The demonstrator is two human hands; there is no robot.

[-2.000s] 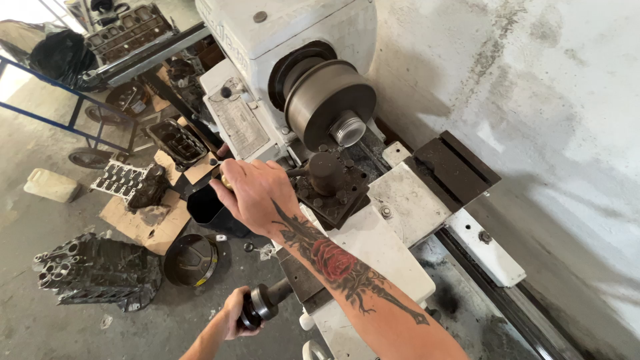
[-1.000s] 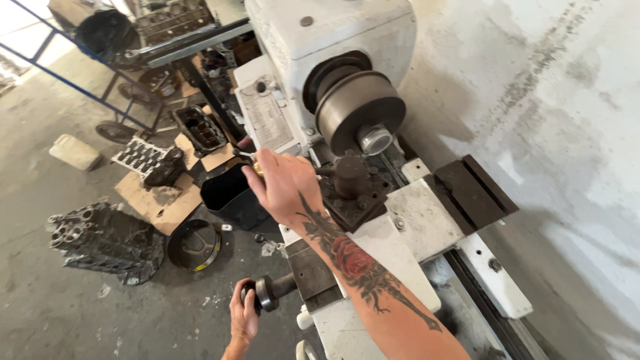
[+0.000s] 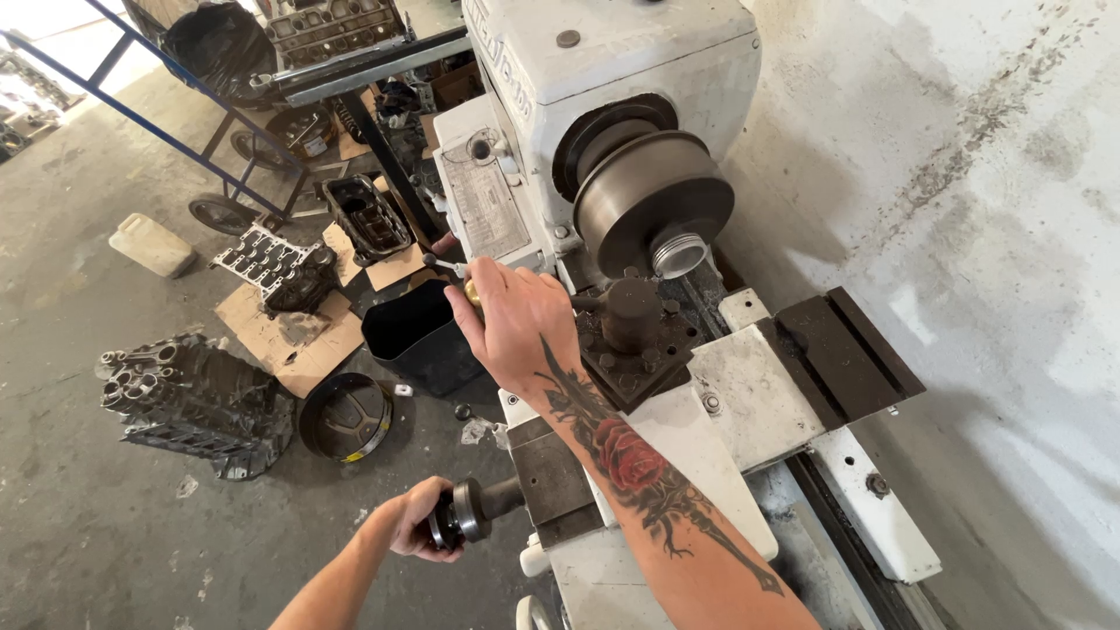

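Note:
My right hand (image 3: 523,325) is closed around the brass-coloured knob (image 3: 473,293) at the end of the tool post's lever; the fingers hide most of it. The lever leads to the dark round hub of the lathe's tool post (image 3: 632,315), bolted on a square block. Lower down, my left hand (image 3: 422,521) grips the round cross-slide handwheel (image 3: 468,509) at the near side of the carriage. Behind the tool post is the lathe's steel chuck (image 3: 654,206), with a threaded metal piece (image 3: 680,255) at its centre.
A white headstock (image 3: 612,52) stands beyond the chuck; a wall (image 3: 945,175) runs along the right. At the left on the floor are an engine block (image 3: 197,402), a round metal pan (image 3: 346,416), a black bin (image 3: 420,337), a plastic canister (image 3: 152,245) and a blue hand truck (image 3: 166,79).
My right hand stays at the lever knob and my left hand at the handwheel. The view has shifted somewhat. Nothing has plainly been let go.

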